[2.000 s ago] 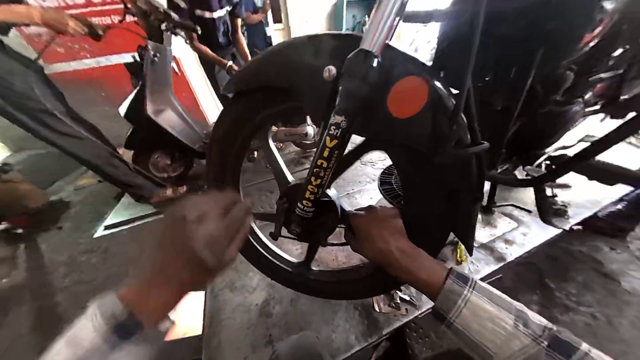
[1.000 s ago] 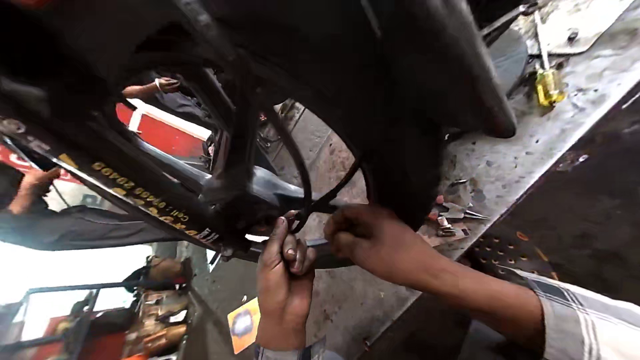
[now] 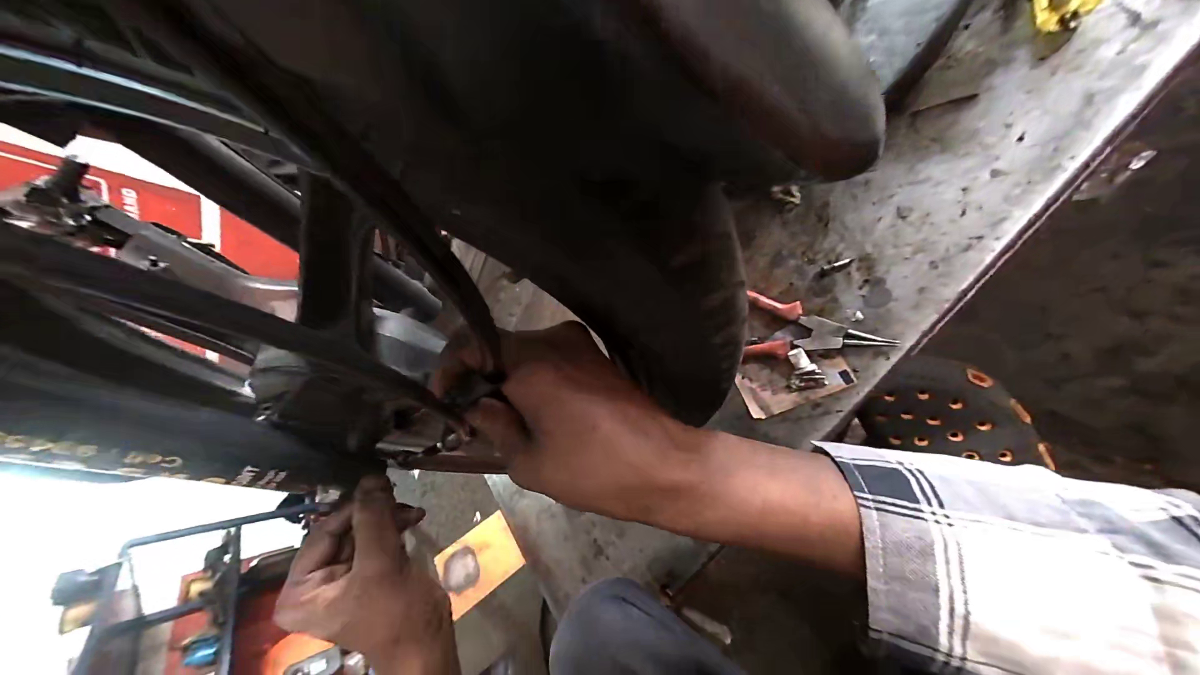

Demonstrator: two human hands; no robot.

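The front wheel of a motorcycle, with its black tyre [image 3: 708,309], fills the upper middle, and a black fork leg [image 3: 141,427] with yellowish writing runs along the left. My right hand [image 3: 572,417] reaches in beside the wheel hub [image 3: 314,384], its fingers bent around a black cable [image 3: 483,323]. Whether the fingers close fully on the cable is partly hidden. Below the hub, my left hand [image 3: 370,562] has thumb and fingers pinched together at the lower end of the fork leg; what lies between them cannot be made out.
Red-handled pliers [image 3: 820,333] lie on the grey metal platform [image 3: 937,187] beside small metal parts [image 3: 806,370] on a piece of card [image 3: 764,398]. A perforated dark plate [image 3: 947,412] is at the platform's edge. An orange card [image 3: 483,562] and my knee [image 3: 623,628] are lower down.
The view has moved in close to the hub and tilted. My left hand, blurred apart from the wheel two seconds ago, is now at the fork's lower end. My right hand stays by the hub.
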